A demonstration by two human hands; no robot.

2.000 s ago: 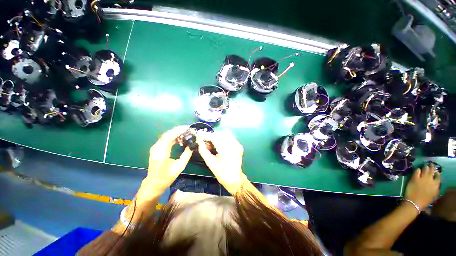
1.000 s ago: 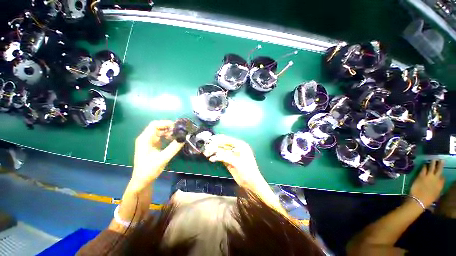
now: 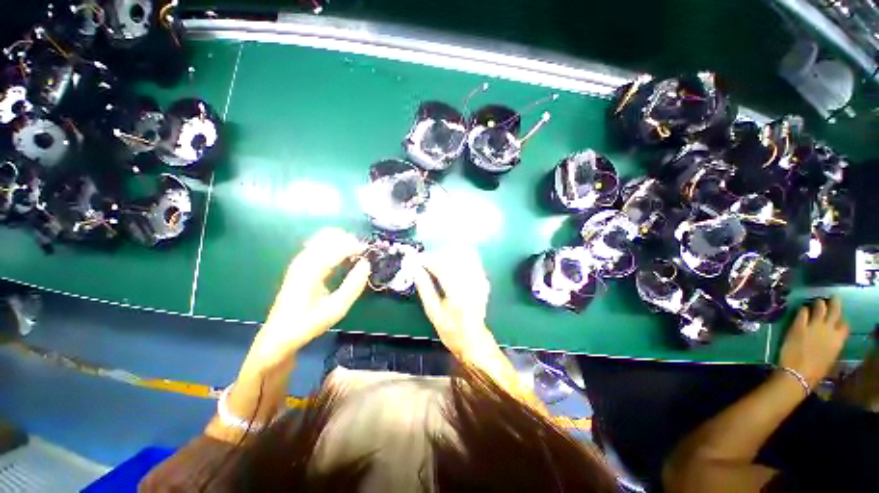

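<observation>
A round black housing unit [image 3: 393, 268] with a pale inside lies on the green bench close in front of me. My left hand [image 3: 323, 281] is at its left side, thumb and fingers near a thin wire at its rim. My right hand [image 3: 455, 294] is at its right side, fingertips at the rim. Whether either hand grips the unit or a wire is too blurred to tell. Another unit [image 3: 395, 195] with a silver-white centre stands just beyond it. Two more units [image 3: 435, 137] stand side by side farther back, with thin wires sticking up.
Several wired units [image 3: 713, 236] crowd the right side, and several more [image 3: 40, 141] the left. A metal rail [image 3: 414, 64] runs along the far edge. A neighbour's hand [image 3: 815, 335] rests at the bench's right end. A clear plastic piece [image 3: 818, 79] is beyond the rail.
The dark round piece that my left hand held up beside the unit no longer shows separately. Both hands have closed in around the unit. The view has shifted slightly.
</observation>
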